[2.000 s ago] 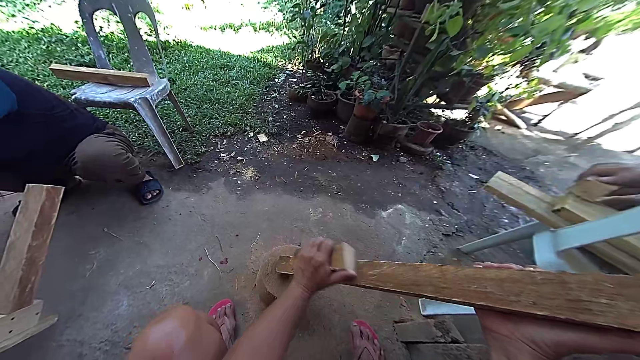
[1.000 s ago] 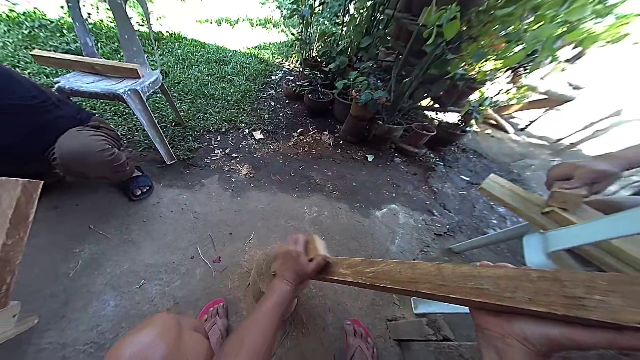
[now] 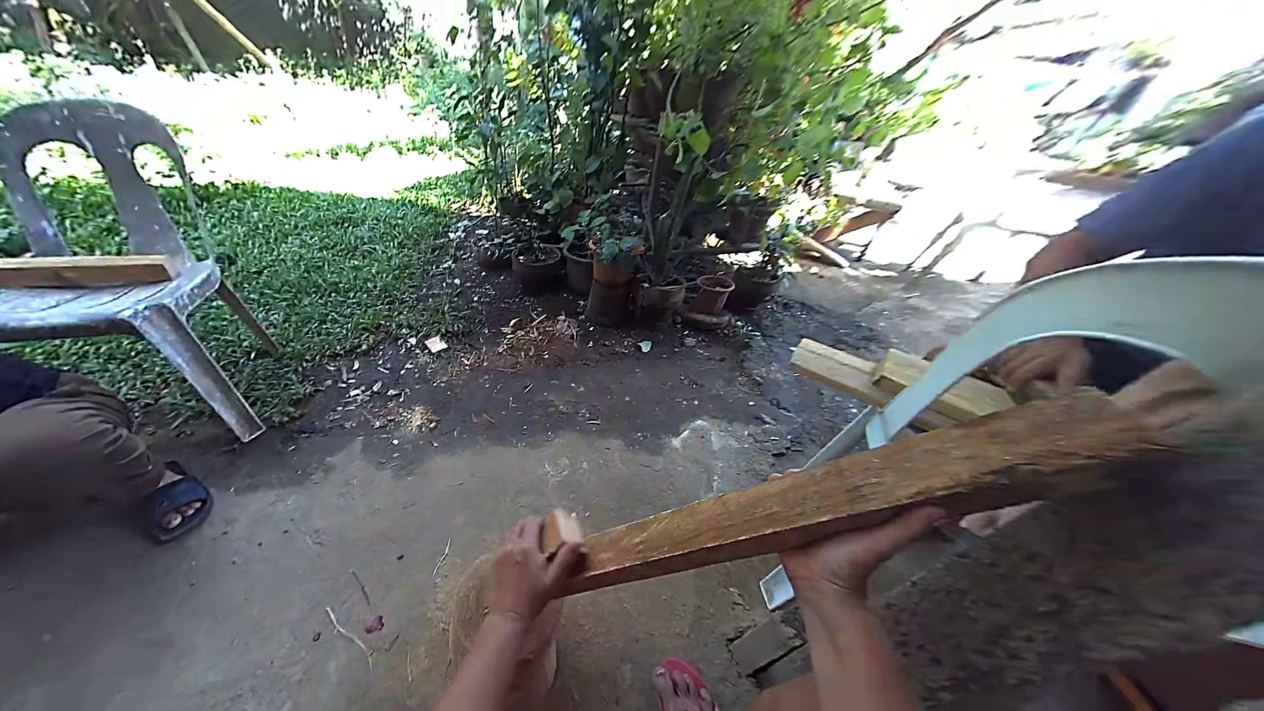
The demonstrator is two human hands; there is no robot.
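Note:
A long wooden plank (image 3: 849, 484) slants across my front, rising to the right. My left hand (image 3: 528, 573) is closed around a small wooden block (image 3: 563, 531) at the plank's lower left end. Under the middle of the plank, my right hand (image 3: 859, 553) supports it with the palm and fingers around the lower edge. Below the left end stands a round, light brown stump-like object (image 3: 469, 612), partly hidden by my left arm. The plank's far right end is blurred.
A pale green plastic chair (image 3: 1116, 296) stands at right beside stacked lumber (image 3: 849, 370) and a person's hand (image 3: 1047, 360). Another person's sandalled foot (image 3: 180, 506) is at left, near a grey plastic chair (image 3: 178, 306) bearing a board (image 3: 89, 271). Potted plants (image 3: 711, 293) line the back.
The view has swung to the right. The plank slants up more steeply to the right, and my right hand with its forearm shows more fully under it.

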